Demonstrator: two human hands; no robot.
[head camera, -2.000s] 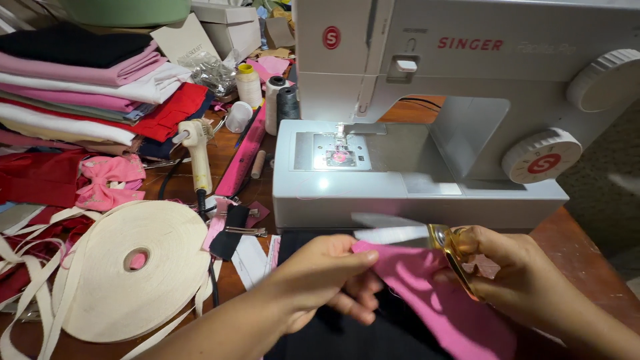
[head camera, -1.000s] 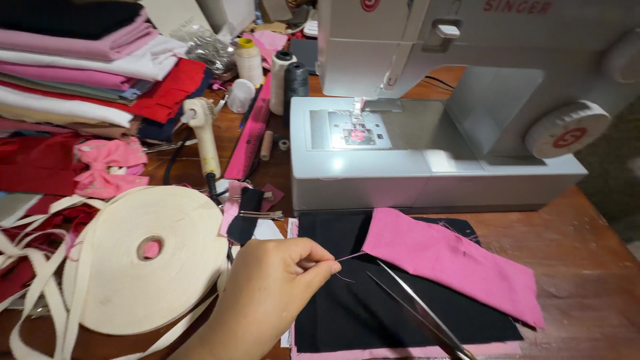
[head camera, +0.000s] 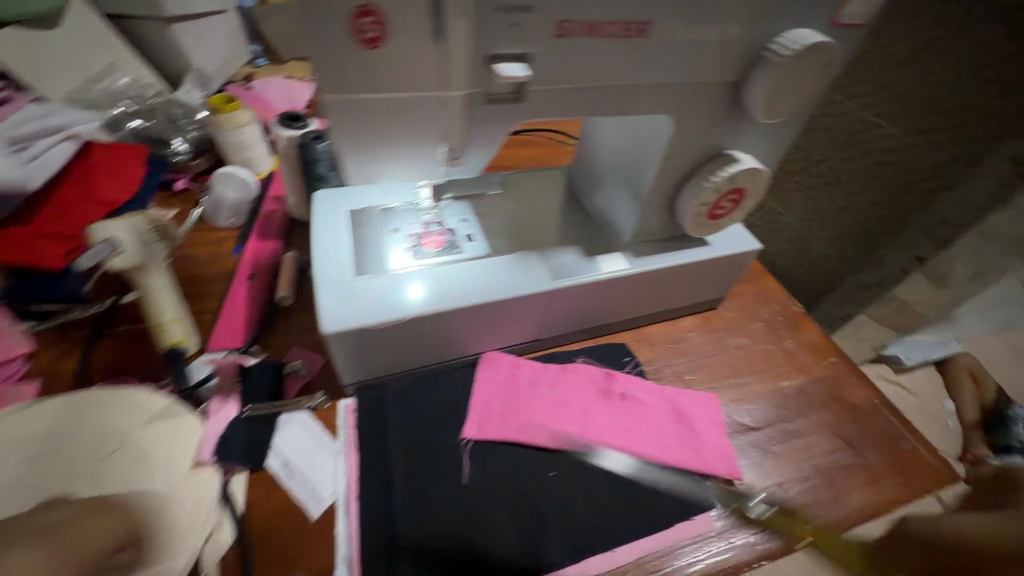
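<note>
A pink fabric piece (head camera: 600, 412) lies on black fabric (head camera: 432, 480), with frayed threads at its left corner and top edge. A pair of scissors (head camera: 680, 480) points left over the pink piece's lower edge. My right hand (head camera: 928, 536), blurred and cut off at the lower right, is at their gold handles. My left hand (head camera: 76, 536) is a blur over the cream tape roll (head camera: 96, 440) at the lower left; its fingers cannot be made out. Behind the fabric stands a Singer sewing machine (head camera: 512, 296), its lamp lit over the needle plate.
Thread cones (head camera: 240, 136), a glue gun (head camera: 148, 272), a pink strip (head camera: 256, 264) and small fabric pieces with metal clips (head camera: 280, 404) lie left of the machine. Red folded fabric (head camera: 72, 200) is farther left. A wooden table edge (head camera: 872, 376) runs at right; part of a person (head camera: 968, 400) shows beyond it.
My left hand has moved left, away from the pink piece and its thread. The scissors have been lifted rightward of where they were, still at my right hand. The pink piece stays on the black fabric.
</note>
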